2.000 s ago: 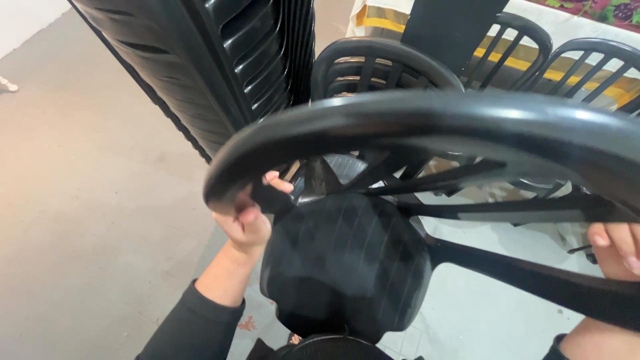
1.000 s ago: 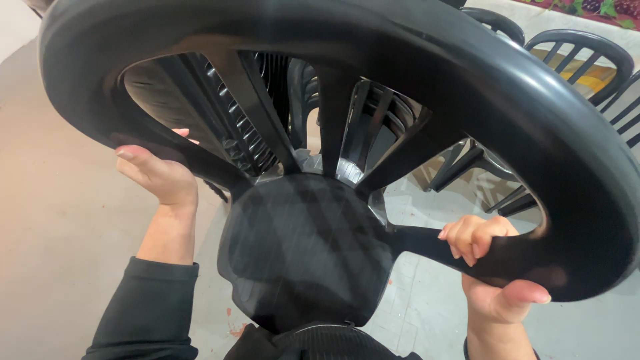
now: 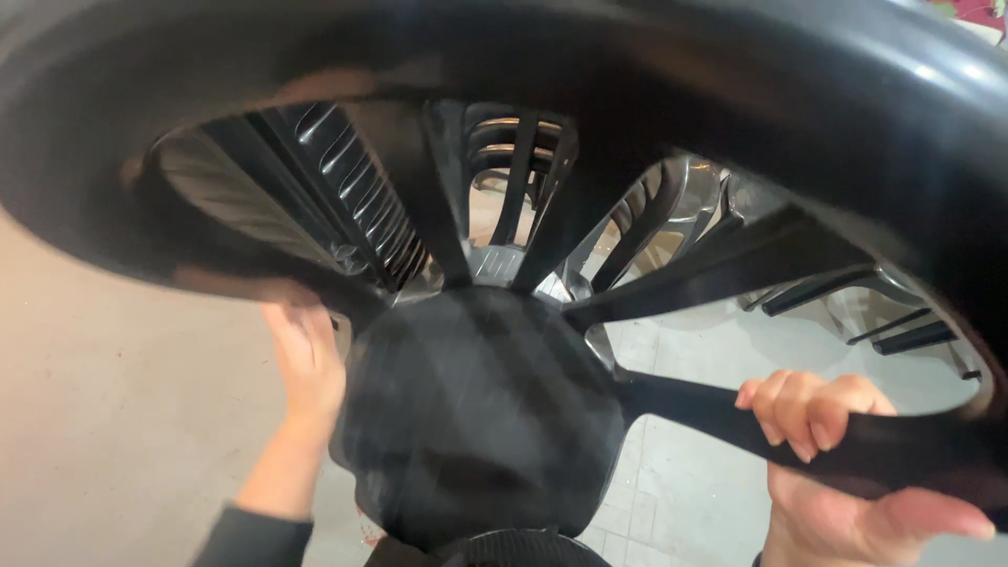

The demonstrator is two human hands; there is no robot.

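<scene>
A black plastic chair fills much of the view, its curved back rail near the camera and its seat lower down against my body. My right hand is wrapped around the chair's right side bar, fingers over it and thumb beneath. Under the left side of the back rail, my left hand is raised against the chair; it is blurred, its fingertips are hidden, and its grip cannot be made out.
Seen through the back slats, a tall stack of black plastic chairs stands ahead on the left. More black chairs are ahead and to the right, their legs on the pale floor.
The chair's back rail has come closer to the camera. My right hand has closed around the side bar, and my left hand has shifted toward the seat since one second ago.
</scene>
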